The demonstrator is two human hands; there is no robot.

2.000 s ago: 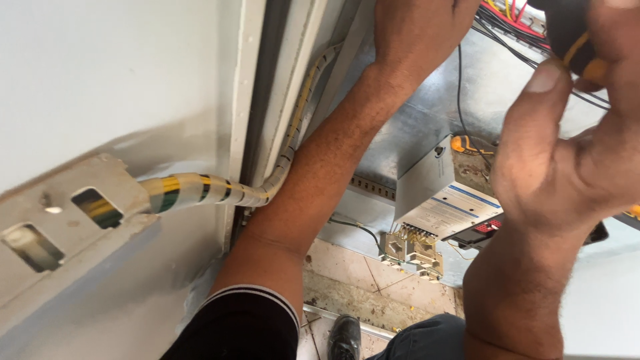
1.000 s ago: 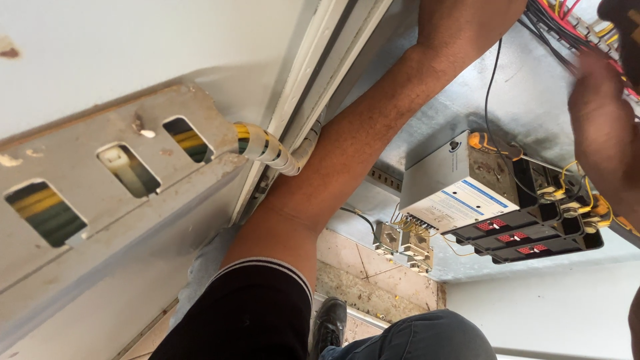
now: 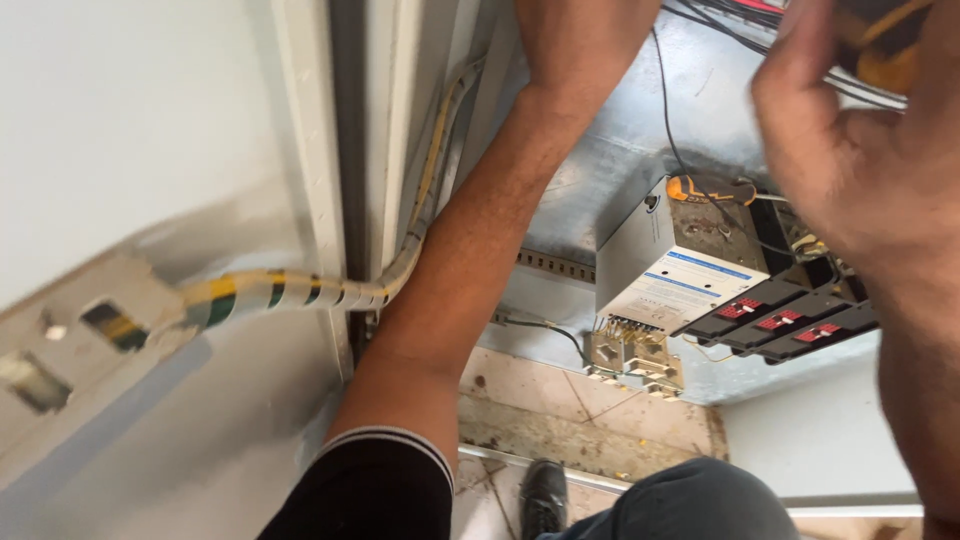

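My left hand (image 3: 589, 41) reaches up to the top edge of the head view, its fingers cut off by the frame, so what it touches is hidden. On the right my blurred right hand (image 3: 862, 150) is closed around a black and yellow-orange tool handle (image 3: 881, 45), whose working end is out of view. Black and red wires (image 3: 739, 22) run between the two hands at the top. Below them, an orange and black screwdriver (image 3: 709, 190) lies on top of a white metal device box (image 3: 667, 277) inside the cabinet.
Black modules with red parts (image 3: 780, 319) stand right of the box; terminal blocks (image 3: 634, 360) sit under it. A slotted rail (image 3: 555, 265) runs behind. At left, a wrapped cable bundle (image 3: 300, 291) passes from a slotted bracket (image 3: 82, 330). My shoe (image 3: 544, 495) is on the tiled floor.
Against one second ago, my right hand has come left and down over the black modules. The view has shifted, showing less of the slotted bracket.
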